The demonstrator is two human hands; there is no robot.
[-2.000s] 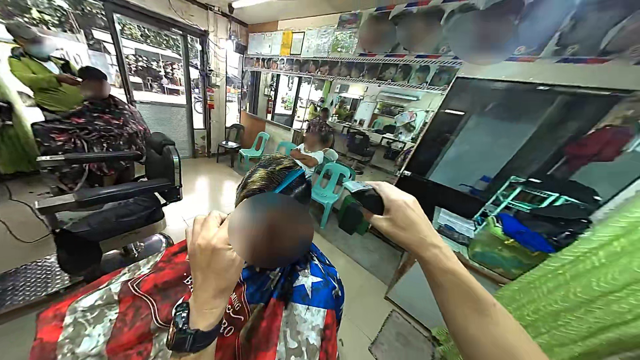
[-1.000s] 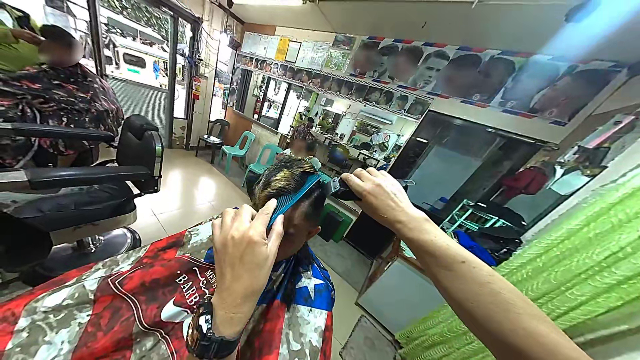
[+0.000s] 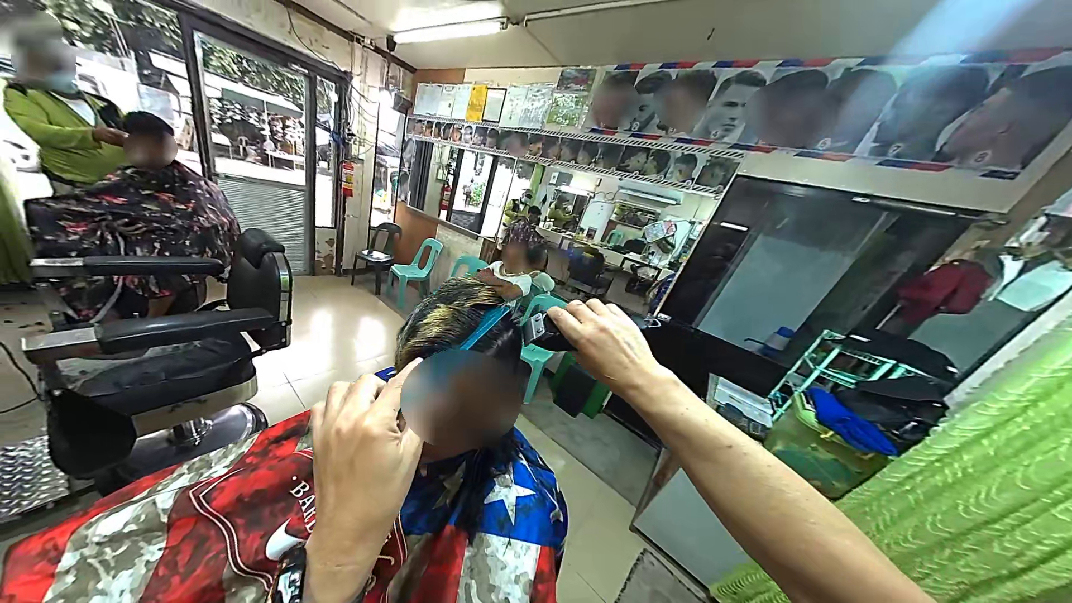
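A seated person in a red, white and blue camouflage barber cape (image 3: pixel 251 502) faces my side, with blond-streaked dark hair (image 3: pixel 448 322). My left hand (image 3: pixel 364 444) is raised in front of the person's face, fingers curled around the end of a blue comb (image 3: pixel 486 328) that lies slantwise against the hair. Part of the comb is hidden by the hand and a blur. My right hand (image 3: pixel 603 339) grips a dark hair clipper (image 3: pixel 543 328), its silver blade close beside the hair at the comb's upper end.
An empty black barber chair (image 3: pixel 184 335) stands at left; behind it a co-worker (image 3: pixel 63 126) tends a caped person (image 3: pixel 146 209). Green plastic chairs (image 3: pixel 416 266), one with a seated person, line the mirror wall. At right are a loaded rack (image 3: pixel 863 394) and a green curtain (image 3: pixel 963 502).
Two seconds ago the clipper was farther from the head; my right hand has since brought it to the hair beside the comb. The view has shifted.
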